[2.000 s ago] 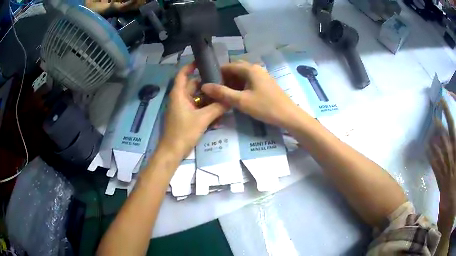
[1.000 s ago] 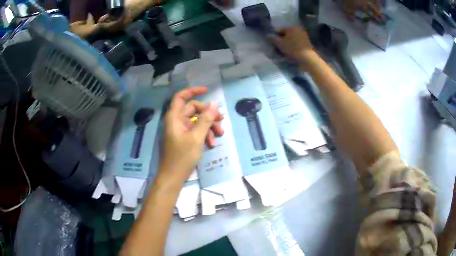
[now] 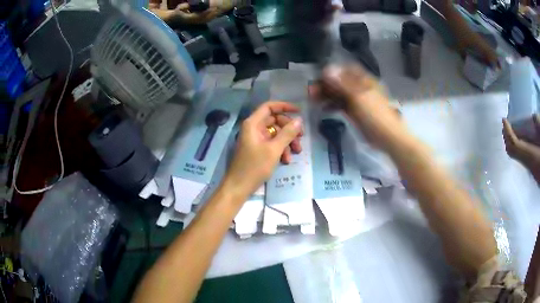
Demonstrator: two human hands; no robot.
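My left hand (image 3: 269, 136), wearing a ring, hovers over the flat boxes with fingers loosely curled and nothing visible in it. My right hand (image 3: 352, 94) is blurred, above the right-hand boxes. A dark, blurred mini fan (image 3: 311, 26) rises from its fingers, head up; its handle is hard to make out. Flat light blue boxes with fan pictures lie side by side below my hands: one at the left (image 3: 204, 139), one in the middle (image 3: 289, 177) and one at the right (image 3: 337, 163), with white end flaps toward me.
Dark mini fans lie beyond the boxes, at centre right (image 3: 357, 41), right (image 3: 412, 50) and behind (image 3: 251, 29). A desk fan (image 3: 139, 59), dark round parts (image 3: 121, 145) and crumpled clear plastic (image 3: 68, 237) are at left. Another person's hand (image 3: 521, 142) is by a box (image 3: 524, 94) at right.
My right hand has come back from the far fans toward the boxes, with a dark fan above it. My left hand remains loosely curled over the boxes. The camera view has shifted.
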